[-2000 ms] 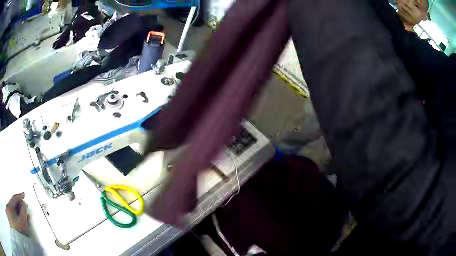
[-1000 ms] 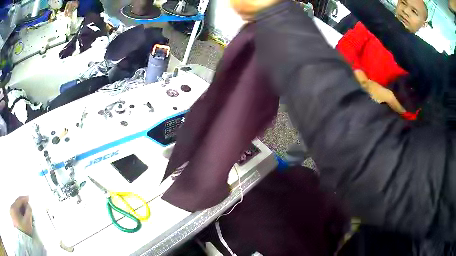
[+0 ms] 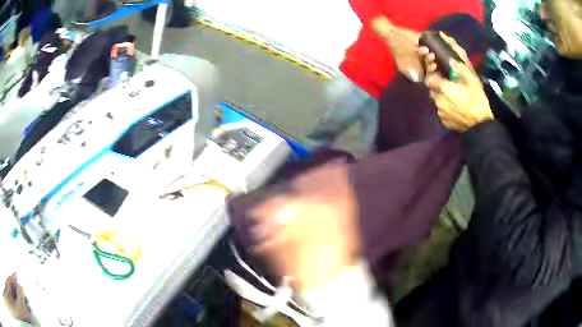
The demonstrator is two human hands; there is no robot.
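A plum cloth panel (image 3: 408, 191) stretches from beside the machine table towards a person in a black jacket. My right hand (image 3: 313, 223), in a pale sleeve, is large and blurred over the panel's left part; whether its fingers grip the cloth cannot be told. My left hand (image 3: 16, 297) is small at the lower left edge, at the white table, partly cut off; its fingers are unclear. Shears with yellow and green handles (image 3: 115, 255) lie on the machine bed near a dark flat rectangle (image 3: 106, 196).
The white sewing machine head (image 3: 76, 140) stands at left. The small tools (image 3: 198, 188) lie at the table's right end. White strips (image 3: 274, 300) hang below my right hand. A black-sleeved hand (image 3: 462, 99) holds a dark object beside a person in red (image 3: 370, 57). A bottle (image 3: 121, 64) stands behind.
The view has swung right. My right hand has come into view over the plum cloth. The black-sleeved arm has moved back from across the view, and the panel has shifted off the machine.
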